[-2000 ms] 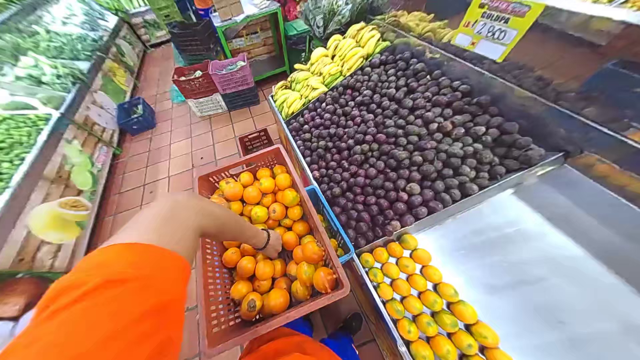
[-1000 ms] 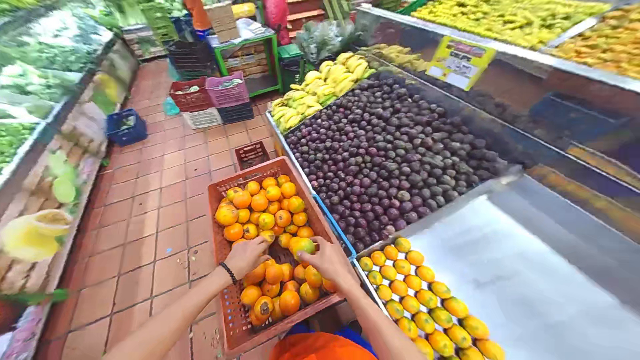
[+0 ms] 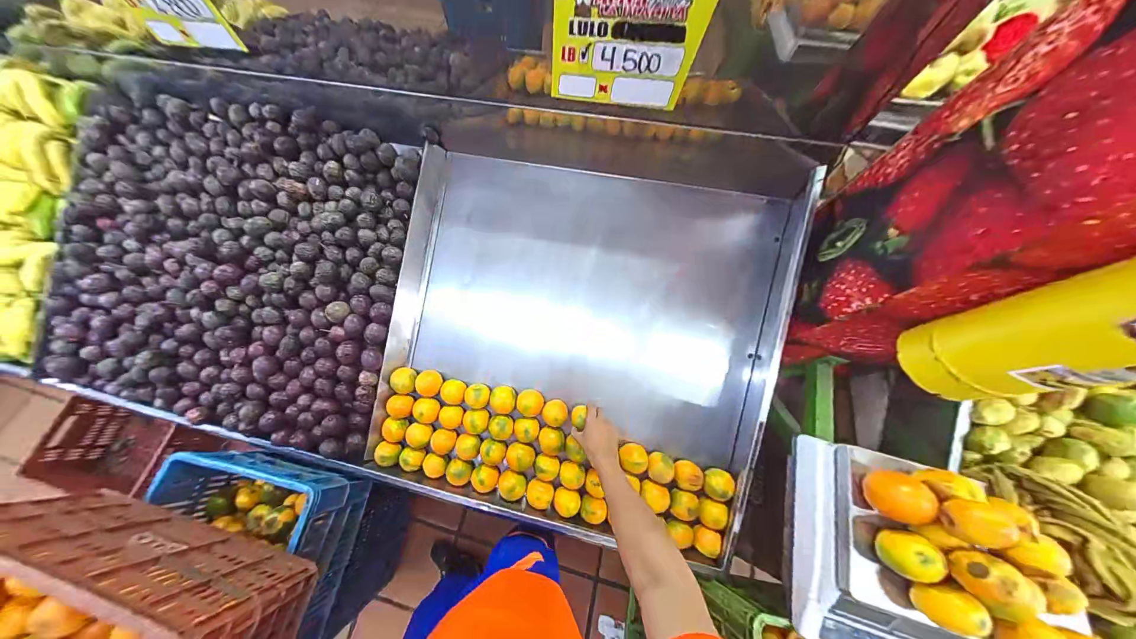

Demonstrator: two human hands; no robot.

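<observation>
My right hand (image 3: 600, 435) reaches over the metal display tray (image 3: 568, 231), its fingers at an orange lulo fruit (image 3: 579, 417) at the upper edge of the rows. Whether the fingers still hold that fruit cannot be told. Rows of orange-and-green lulos (image 3: 493, 426) lie side by side along the tray's near edge, on both sides of my forearm. My left hand is out of view. At the lower left, a reddish-brown plastic crate (image 3: 160, 550) holds more orange fruits (image 3: 58, 617).
Dark purple fruits (image 3: 240, 248) fill the display at left, beside yellow bananas (image 3: 31, 160). A blue crate (image 3: 240, 470) with fruit stands below. At right are a white box (image 3: 821, 532) of orange-yellow fruits and a yellow cylindrical container (image 3: 1021, 333). A yellow price sign (image 3: 630, 49) is behind the tray.
The view has swung right, from the crate to the metal tray. Both hands were among the fruits in the crate one second ago; now my right hand is at the tray's rows.
</observation>
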